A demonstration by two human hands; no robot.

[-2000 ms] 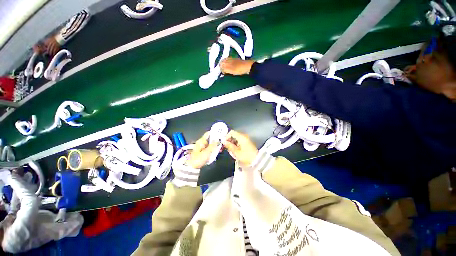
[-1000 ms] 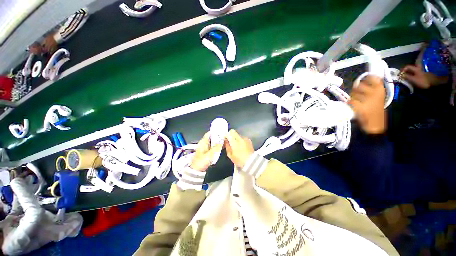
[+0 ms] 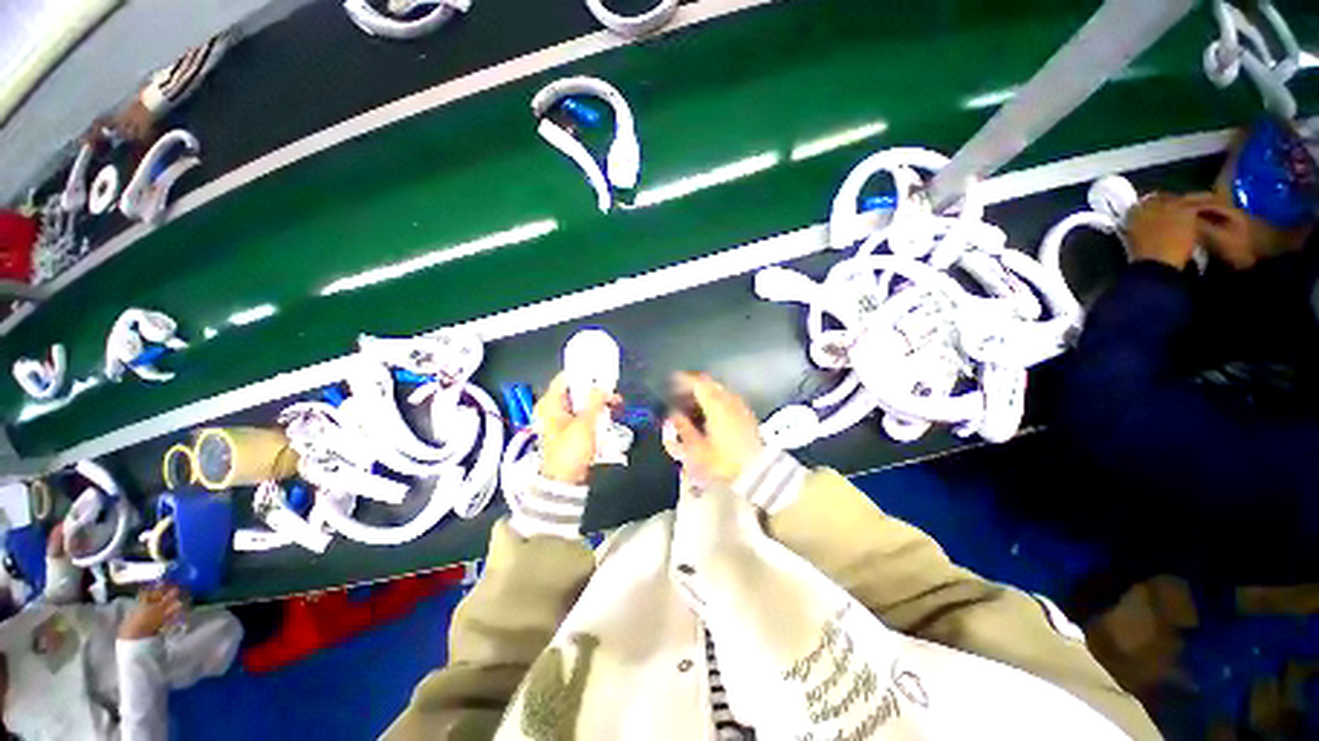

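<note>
My left hand [image 3: 573,434] holds a white unit by its round end [image 3: 592,362], above the black ledge in front of me. Part of its white arm shows below and right of the fingers. My right hand [image 3: 707,427] is a little to the right, apart from the round end. Its fingers are bent together near a small pale thing [image 3: 671,434], and they are blurred. Thin bluish or dark wires seem to run between the hands. I cannot tell what the right fingers pinch.
White unit piles lie left [image 3: 420,463] and right [image 3: 926,340]. Blue cylinders [image 3: 519,404] lie by the left pile. A tape roll [image 3: 239,459] is farther left. The green belt [image 3: 434,217] carries white units. Neighbours sit on both sides; a grey support [image 3: 1063,102] slants over the belt.
My hands have moved apart, the left shifting slightly left with the unit. Belt units have moved left. The neighbour's arm has drawn back right, and the right pile has grown.
</note>
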